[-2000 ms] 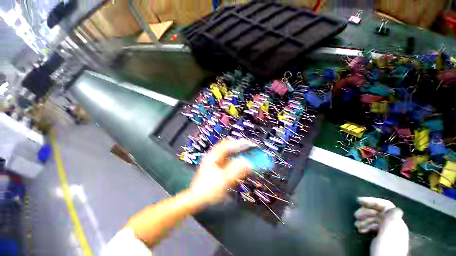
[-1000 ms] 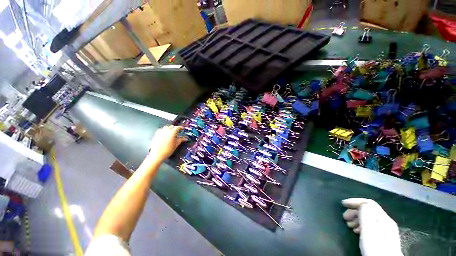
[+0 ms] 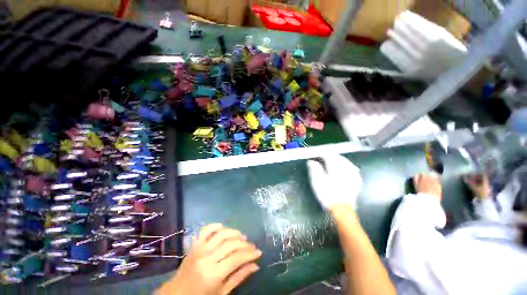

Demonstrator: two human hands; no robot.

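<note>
My bare left hand (image 3: 221,259) is low over the green bench, beside the tray's right edge. Its fingers are slightly bent and I see nothing in it. My white-gloved right hand (image 3: 336,181) is at the white metal strip (image 3: 242,162). A small dark spot shows at its fingertips, but blur hides whether it holds anything. The black tray (image 3: 172,196) at the left, cut off by the picture edge, is packed with rows of clamped units (image 3: 81,207), their wires sticking out. The loose pile of coloured binder clips (image 3: 254,109) lies behind the strip.
Empty black trays (image 3: 63,43) lie tilted at the back left. Two separate clips (image 3: 195,30) stand at the back. White foam trays (image 3: 370,109) and a slanted grey bar (image 3: 445,80) are at the right. A coworker's white sleeves (image 3: 419,222) and hands are at the far right.
The view has swung right, bringing the coworker and foam trays in. My left hand has left the tray's far-left edge and is now at its right side. My gloved hand is now by the strip.
</note>
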